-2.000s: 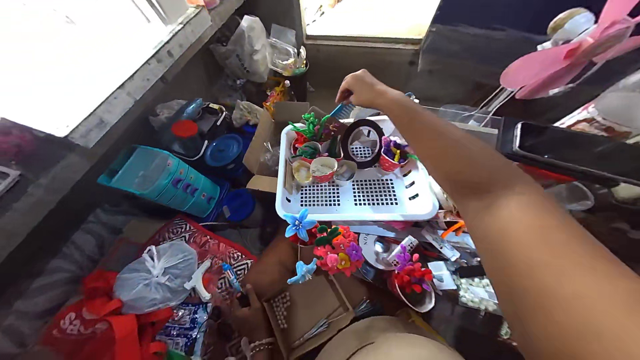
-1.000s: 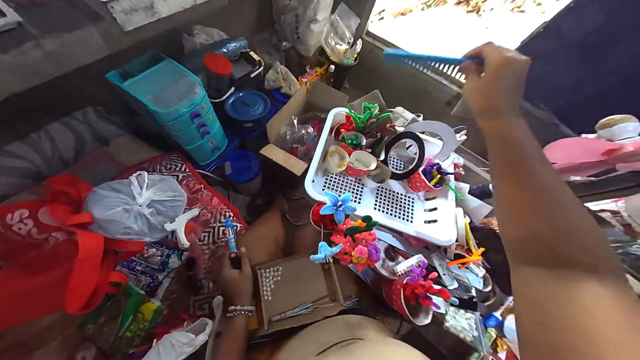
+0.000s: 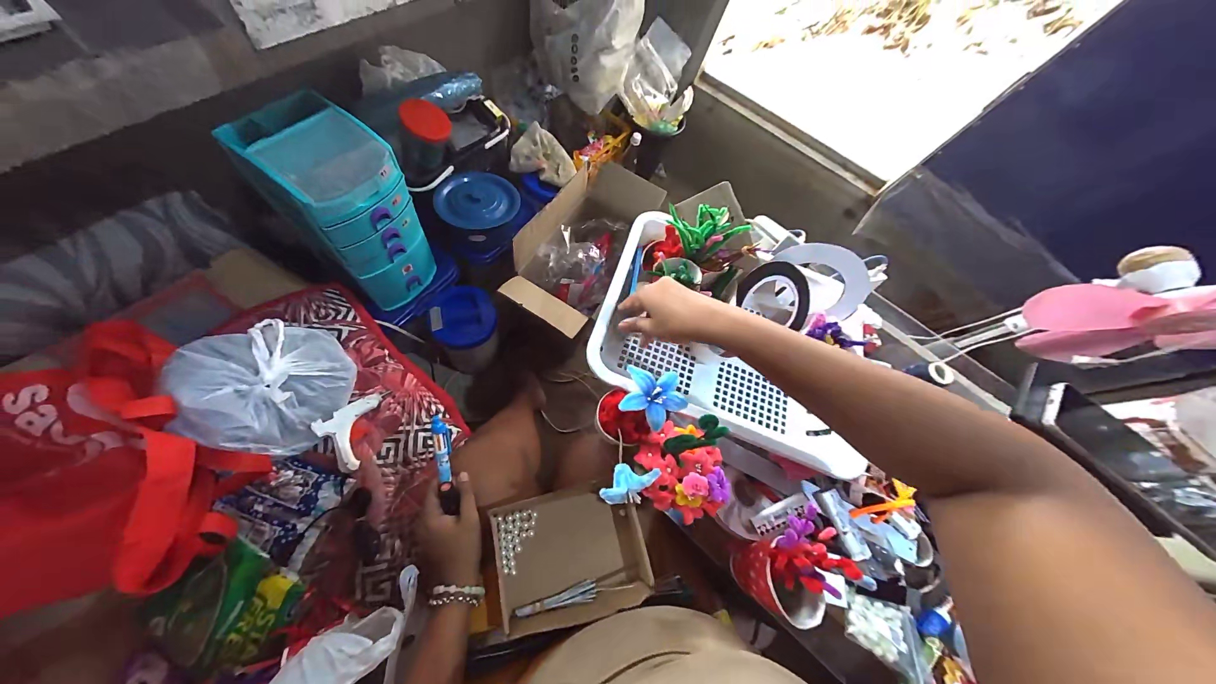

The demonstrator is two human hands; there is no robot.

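My left hand (image 3: pixel 451 532), at the lower middle with bead bracelets on its wrist, is closed around a blue pen-like tool (image 3: pixel 441 451) with a dark lower end. My right hand (image 3: pixel 663 312) reaches across into the left end of a white plastic basket (image 3: pixel 617 375), fingers bent downward. A slim blue object (image 3: pixel 636 271), apparently the comb, stands in the basket right at the fingers; whether they grip it cannot be told. Cups with green and red pipe-cleaner pieces (image 3: pixel 708 228) and a black-edged tape roll (image 3: pixel 772 294) are in the basket. Pipe-cleaner flowers (image 3: pixel 684 465) stand before it.
A cardboard tray (image 3: pixel 570 532) with white beads and thin sticks lies beside my left wrist. Left are a red bag (image 3: pixel 66 475), a tied plastic bag (image 3: pixel 256 389), a white glue gun (image 3: pixel 347 432) and teal drawers (image 3: pixel 332 190). A pink-bladed fan (image 3: pixel 1092 318) stands right.
My right hand has come down from the raised position beyond the basket, where it held a blue comb, into the basket's left end. My left hand still holds the blue tool.
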